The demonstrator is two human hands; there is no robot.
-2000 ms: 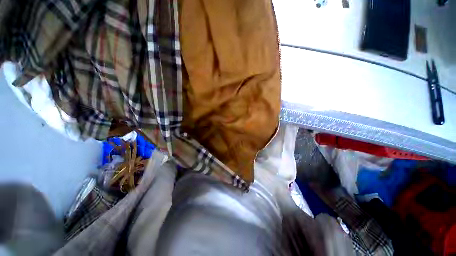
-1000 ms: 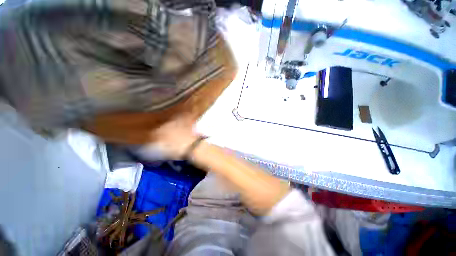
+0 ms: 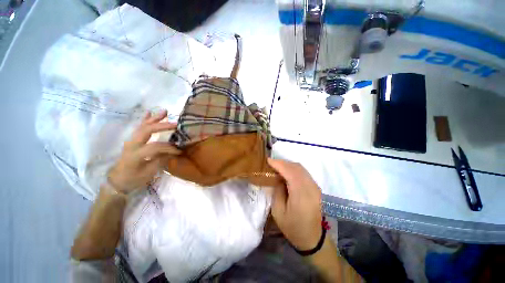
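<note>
A white quilted padded layer [image 3: 105, 99] is bunched over the left of the table and hangs over the front edge. Brown shell fabric [image 3: 221, 157] and checked lining [image 3: 213, 110] show between my hands, with a zipper [image 3: 264, 174] along the brown edge at the right. My left hand [image 3: 145, 152] pinches the left edge of the brown and checked cloth. My right hand [image 3: 294, 202] holds the zippered right edge between thumb and fingers; its fingers are partly hidden under the cloth.
The sewing machine [image 3: 454, 41] stands at the back right, with its needle area [image 3: 310, 83] right of the cloth. A black glossy rectangle [image 3: 401, 113], a small brown piece [image 3: 442, 128] and thread snips [image 3: 468, 181] lie at the right. A ruler strip [image 3: 387, 218] runs along the front edge.
The garment has turned from its checked side to show the white quilted side. Both hands now hold the brown and checked edges, and the bin of brown offcuts is out of sight.
</note>
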